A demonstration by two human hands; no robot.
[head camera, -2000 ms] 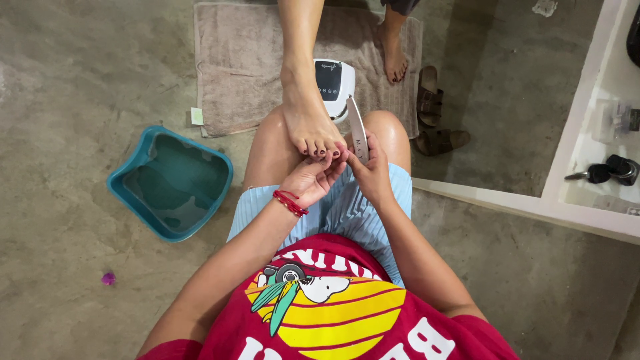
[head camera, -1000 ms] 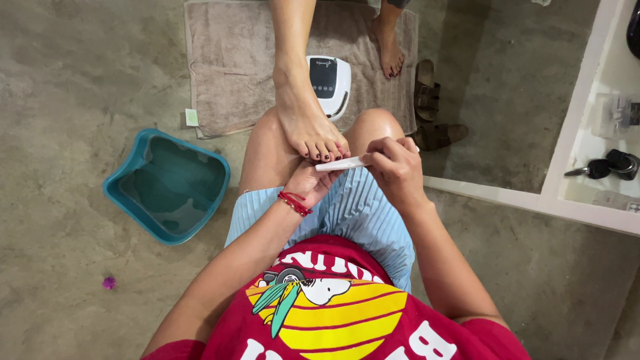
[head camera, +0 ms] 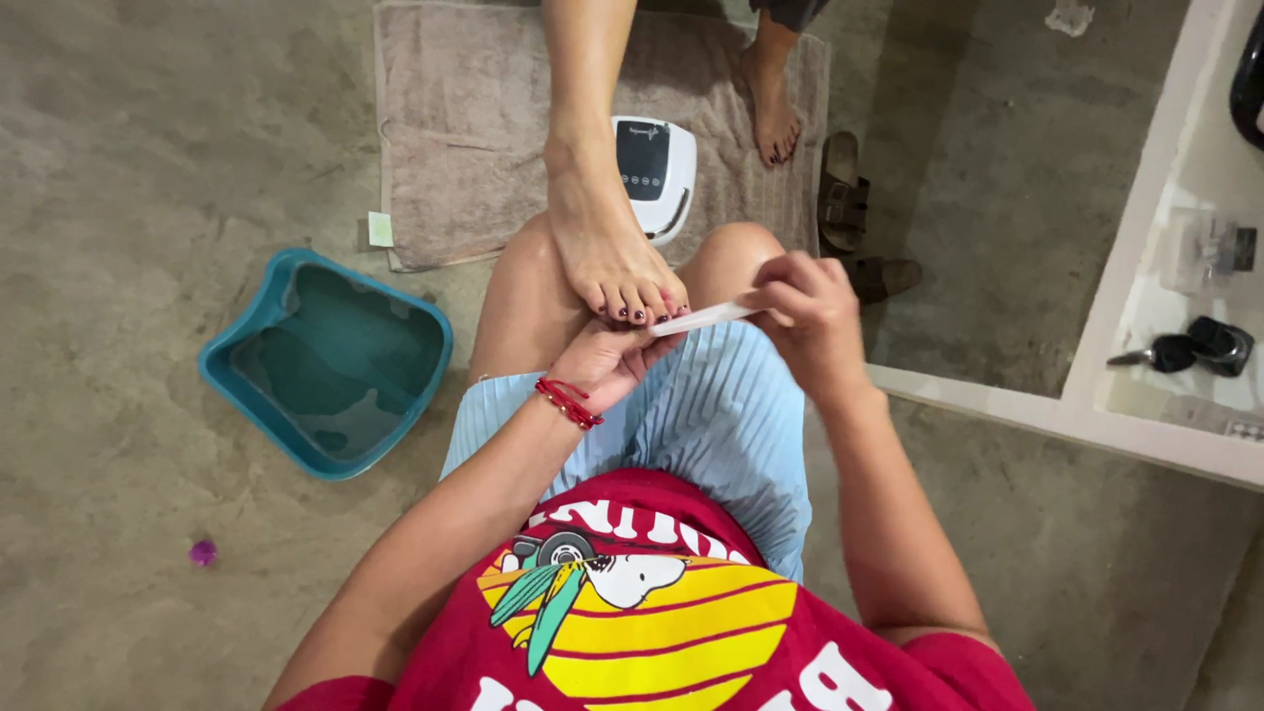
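Another person's bare foot (head camera: 607, 232) with dark-polished toenails rests over my knees. My left hand (head camera: 612, 360), with red string bracelets on its wrist, is under the toes and holds them at the smaller-toe side. In my right hand (head camera: 805, 306) is a white nail file (head camera: 703, 318), gripped at one end between thumb and fingers. It slants down to the left, its far end at the toe tips beside my left fingers. Whether the file touches a nail cannot be told. Behind the foot stands a white nail lamp (head camera: 671, 178) with a dark panel.
A teal basin (head camera: 222, 367) of water stands on the concrete floor at left. The person's other foot (head camera: 770, 104) is on a beige towel (head camera: 464, 128), near brown sandals (head camera: 842, 197). At right, keys (head camera: 1175, 353) lie on a white-framed glass surface (head camera: 997, 397).
The file, steeply upright beside the toes two seconds ago, now lies slanted across the toe tips. My right hand has turned and moved right, away from the toes. My left hand has stayed at the foot.
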